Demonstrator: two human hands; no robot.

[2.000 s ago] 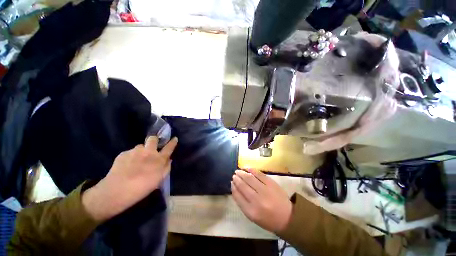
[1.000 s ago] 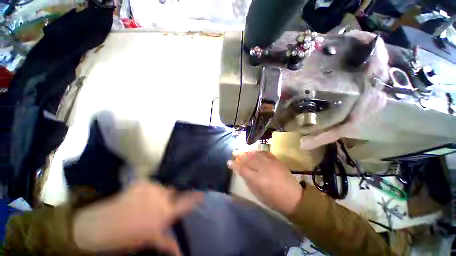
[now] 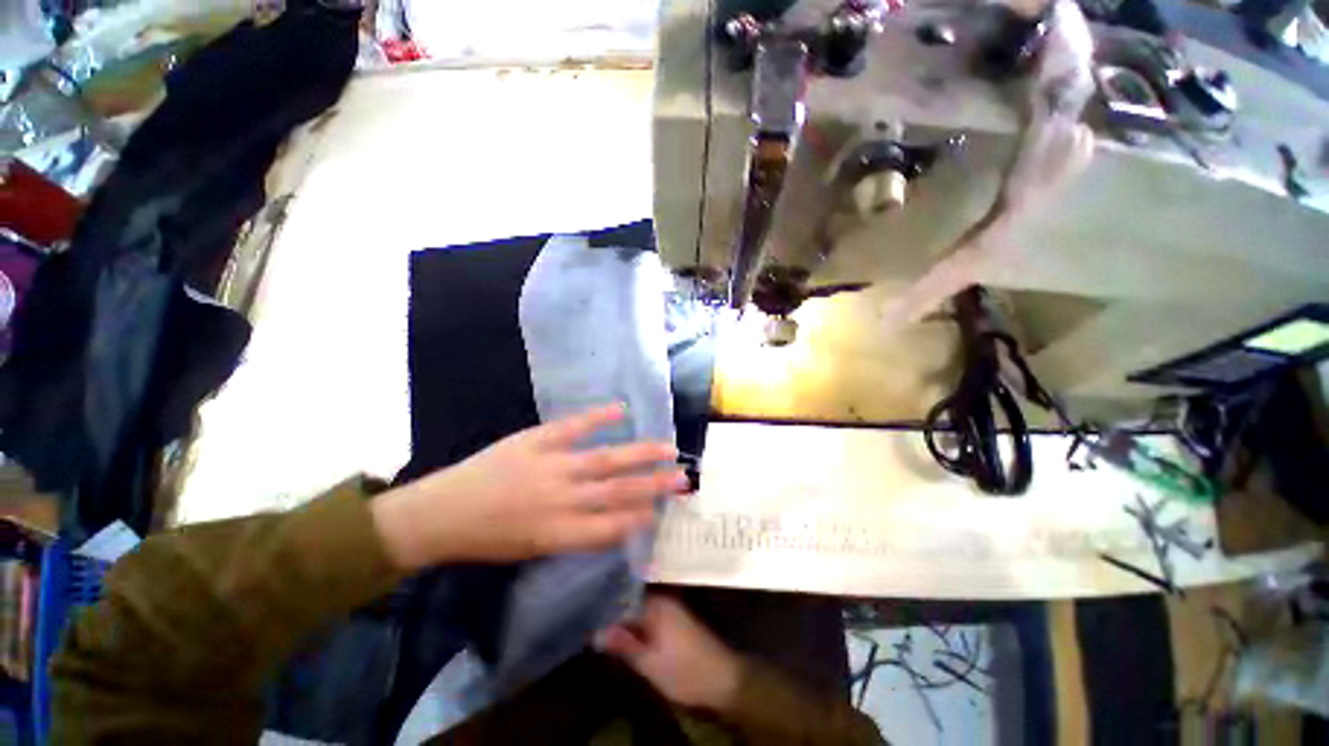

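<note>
A black fabric panel [image 3: 464, 328] lies left of the needle area with a grey facing piece [image 3: 583, 321] on top, its right edge at the presser foot [image 3: 724, 324] of the sewing machine [image 3: 860, 190]. My left hand [image 3: 547, 493] lies flat on the grey piece, fingers spread a little. My right hand [image 3: 673, 652] is at the table's front edge, its fingertips at the lower edge of the grey cloth; whether they pinch it is unclear. The cloth hangs over the front edge.
Black-handled scissors [image 3: 982, 434] lie right of the needle. Small metal tools [image 3: 1166, 528] lie at the right. A dark cloth pile [image 3: 146, 313] is at the left. A pink cloth strip [image 3: 1020, 168] hangs on the machine. A blue basket [image 3: 61, 598] stands lower left.
The grey piece now lies over the black panel beside the needle. My left hand has moved up and right onto it. My right hand has moved from the needle down to the front edge.
</note>
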